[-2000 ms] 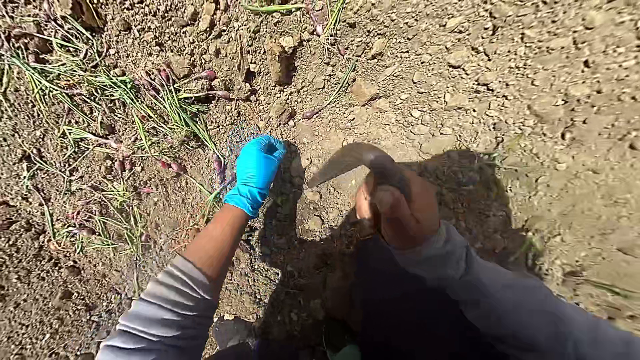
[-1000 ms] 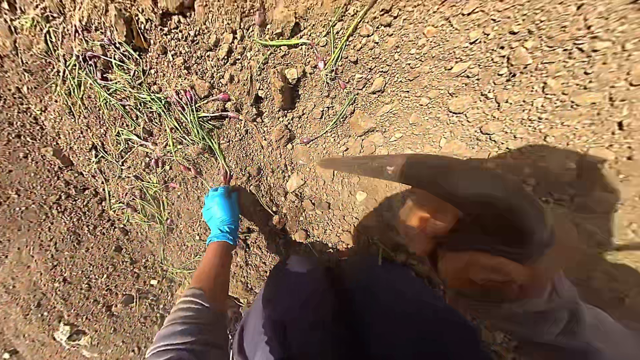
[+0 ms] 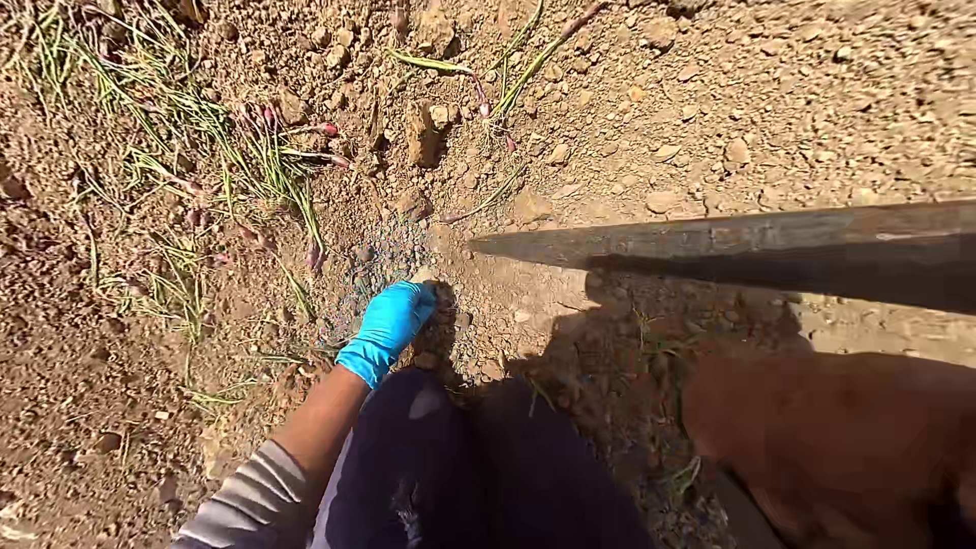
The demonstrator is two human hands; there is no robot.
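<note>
My left hand (image 3: 395, 320), in a blue glove, is lowered to the stony soil with its fingers curled; whether anything is inside them cannot be told. My bare right hand (image 3: 831, 435) looms large and blurred at the lower right, close to the camera. Above it a long dark tapering blade (image 3: 724, 248), like that of a sickle, reaches in from the right edge, its tip pointing left. The handle and the grip on it are not clearly seen. Up and left of the glove lie small onion plants (image 3: 259, 152) with green leaves and reddish bulbs.
More onion plants (image 3: 526, 65) lie at the top centre, and a single one (image 3: 488, 200) is just above the blade's tip. A brown clod (image 3: 422, 136) stands out of the soil. My knees in dark trousers (image 3: 457, 473) fill the bottom centre.
The right hand and the blade have come up much closer to the camera and to the right; two seconds ago they were low beside the left hand. The left hand has stayed near the soil.
</note>
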